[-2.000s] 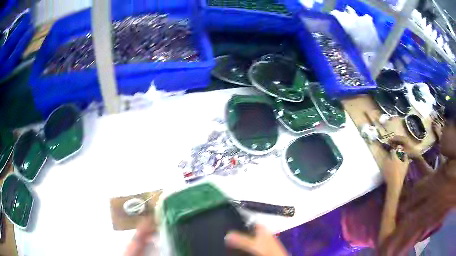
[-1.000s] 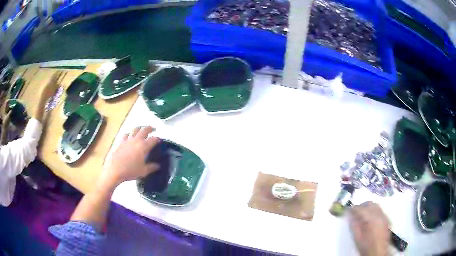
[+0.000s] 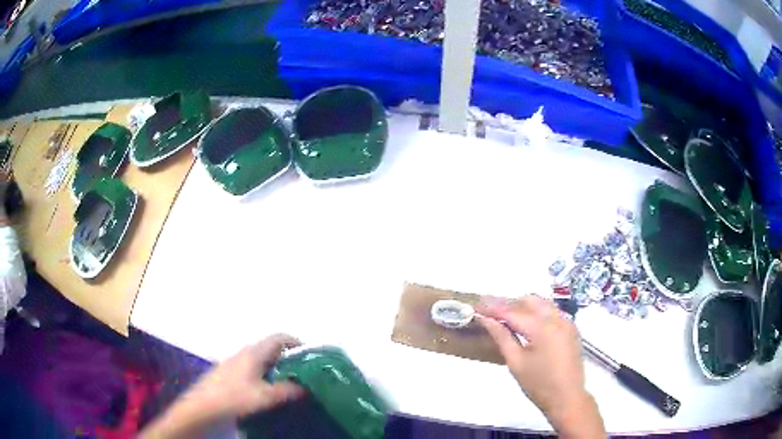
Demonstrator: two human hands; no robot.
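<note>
My left hand (image 3: 249, 381) grips a glossy green housing shell (image 3: 336, 390) by its edge at the bench's front edge; the shell is slightly blurred and cut off by the bottom of the picture. My right hand (image 3: 542, 351) pinches the thin pale applicator stick (image 3: 485, 316) at the glue cup. The white oval glue cup (image 3: 451, 313) sits on the brown glue board (image 3: 412, 324). The soft-face hammer (image 3: 630, 377) lies just right of my right hand, its head partly hidden behind the hand. Loose silver badges (image 3: 609, 273), some with red, lie in a pile behind it.
More green shells lie at the right (image 3: 673, 240) and back left (image 3: 340, 137). A tan cardboard sheet (image 3: 159, 231) with shells is at left. A pale post (image 3: 459, 69) stands before a blue parts bin (image 3: 369, 60). A person's white sleeve (image 3: 10, 274) shows at far left.
My left hand has drawn the shell right and toward me, tilting it. My right hand has left the hammer area and taken hold of the applicator stick. The view has shifted a little.
</note>
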